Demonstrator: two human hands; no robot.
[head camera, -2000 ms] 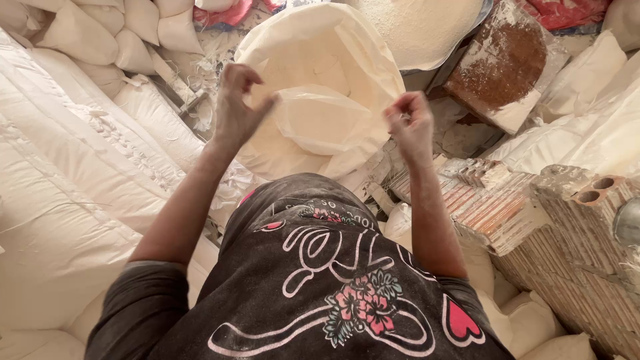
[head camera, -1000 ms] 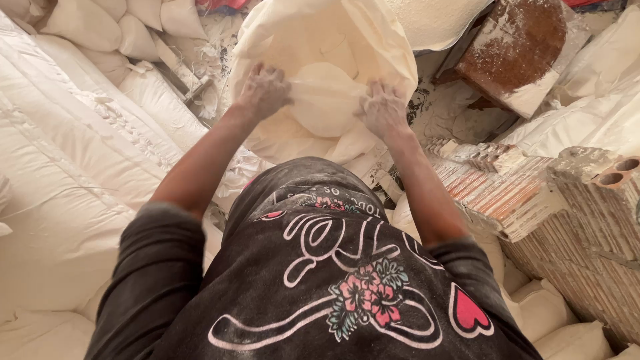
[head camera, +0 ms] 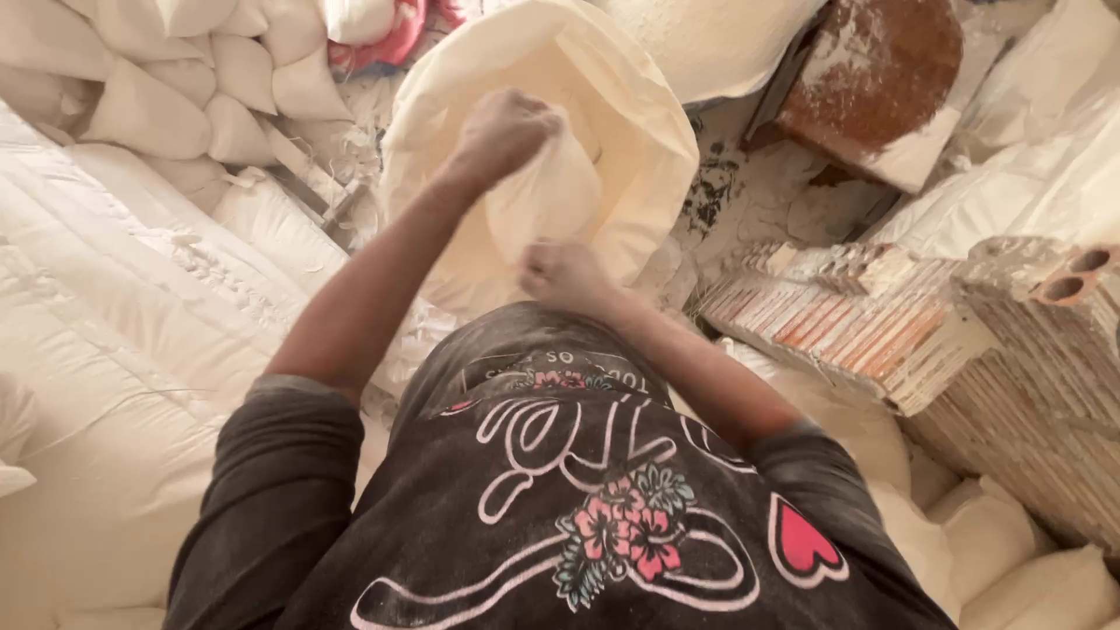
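My left hand (head camera: 507, 131) is closed on the upper end of a small pale plastic bag (head camera: 560, 188), which hangs over the mouth of a large cream sack (head camera: 661, 131) with its rim spread wide. Nearer my body, my right hand (head camera: 560, 271) is curled at the bag's lower end; blur hides whether it grips the bag. Inside the large sack, pale material shows behind the small bag. Both forearms reach over my dark, powder-dusted shirt.
Filled pale bags (head camera: 149, 109) are piled at upper left, beside large white sacks (head camera: 105, 367). A sack of pale powder (head camera: 709, 35) lies beyond the open one. To the right are a powder-dusted brown wooden board (head camera: 866, 79) and stacked hollow bricks (head camera: 840, 324).
My hands were side by side on the small bag; now the left is farther from my body and the right nearer. The bag has turned from lying crosswise to lengthwise.
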